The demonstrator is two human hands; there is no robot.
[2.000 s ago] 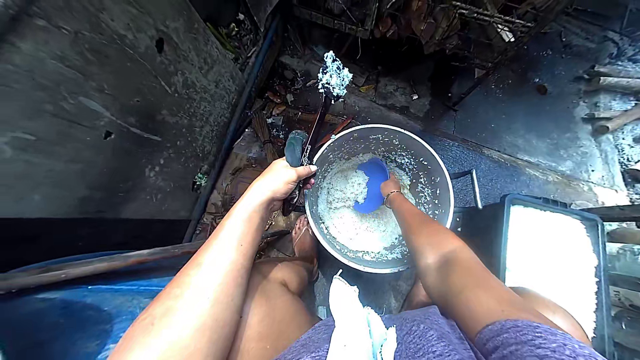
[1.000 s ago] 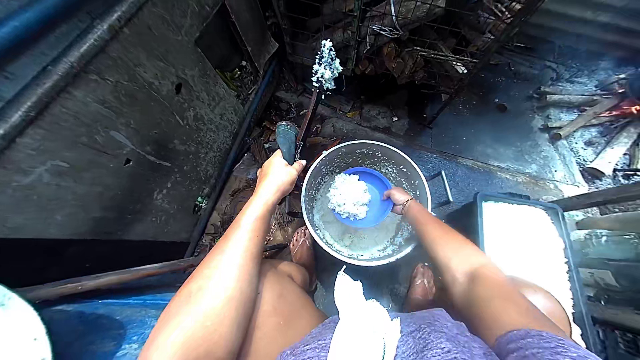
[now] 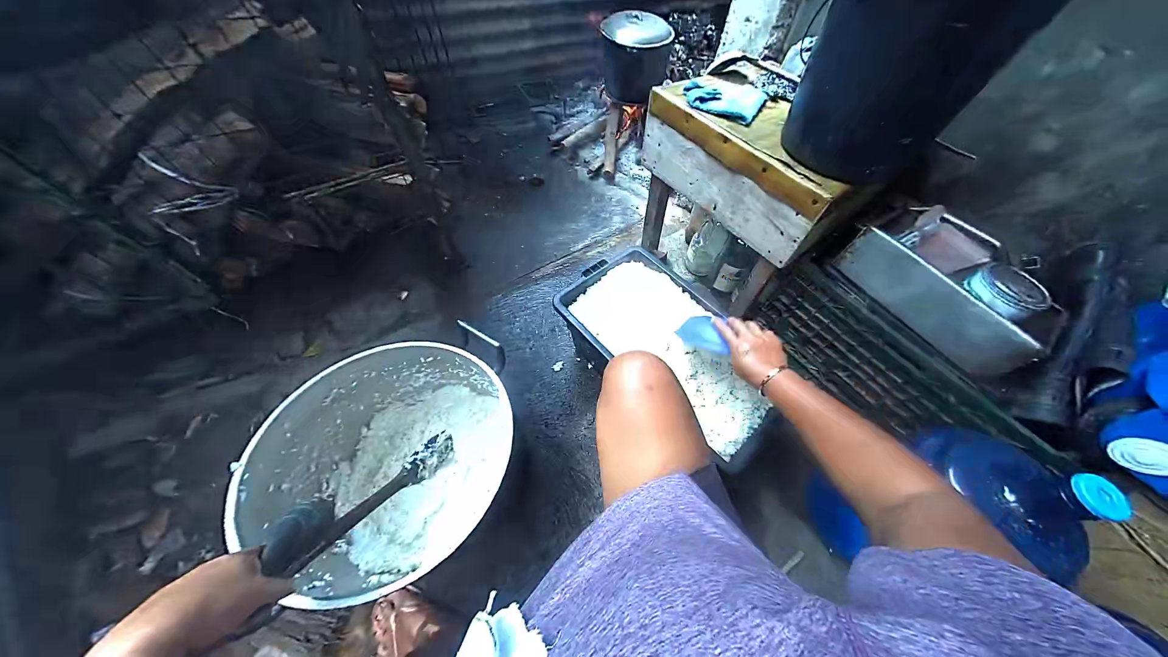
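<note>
My left hand [image 3: 205, 593] is closed around the dark handle of a long stirring paddle [image 3: 365, 504], whose rice-coated end rests in the cooked white rice [image 3: 456, 465] inside a big metal pot [image 3: 301, 411]. The pot stands tilted toward me at lower left. Out to the right, my right hand [image 3: 756, 351] grips a blue plastic scoop or bowl [image 3: 703, 335], held over a black rectangular tub [image 3: 584, 338]. White rice [image 3: 639, 297] fills much of that tub. My raised knee hides part of the tub's near side.
Beyond the tub stands a wooden table [image 3: 730, 187] with a cloth [image 3: 727, 99] on it. A lidded pot [image 3: 636, 59] sits over a wood fire [image 3: 630, 117] at the back. A blue water jug [image 3: 995, 497] lies at right, below a metal basin [image 3: 940, 301].
My right hand has moved from the metal pot to the tub with the blue scoop. The paddle, earlier raised beside the pot, now has its end in the pot. The view has swung right.
</note>
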